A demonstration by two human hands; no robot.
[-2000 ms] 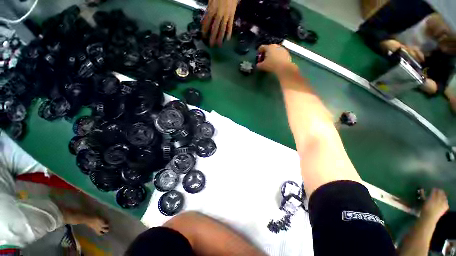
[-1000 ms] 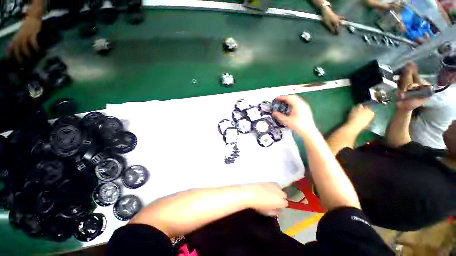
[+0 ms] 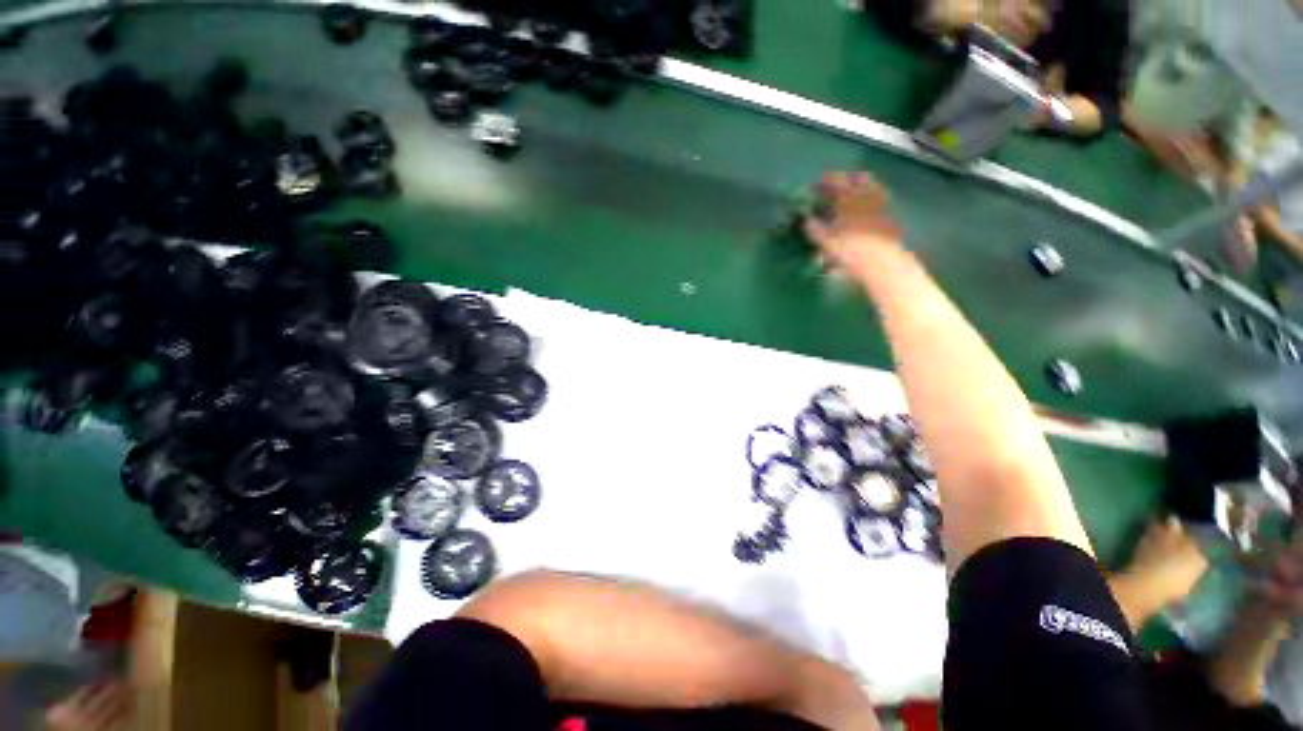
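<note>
My right hand (image 3: 862, 217) reaches over the green belt, blurred, with a small dark blurred piece (image 3: 812, 229) at its fingertips. I cannot tell if the hand grips it. My left forearm (image 3: 643, 636) crosses the bottom; its hand is beyond the lower edge. On the white sheet (image 3: 629, 471) lie a cluster of black rings with pale inserts (image 3: 876, 491), partly hidden by my right arm, and a patch of tiny black clips (image 3: 760, 540). A large heap of round black housings (image 3: 307, 400) covers the sheet's left end.
More dark parts (image 3: 129, 157) pile at the upper left. Loose pale-centred units (image 3: 495, 133) lie on the belt, also at right (image 3: 1063, 376). A metal rail (image 3: 915, 140) edges the belt. A black fixture (image 3: 1212, 454) and another person's hand (image 3: 1165, 568) are at right. A cardboard box (image 3: 215, 664) is lower left.
Since one second ago, my right hand has moved from the ring cluster out over the belt. My left hand has dropped out of view. The camera view has shifted, so the heap shows farther right.
</note>
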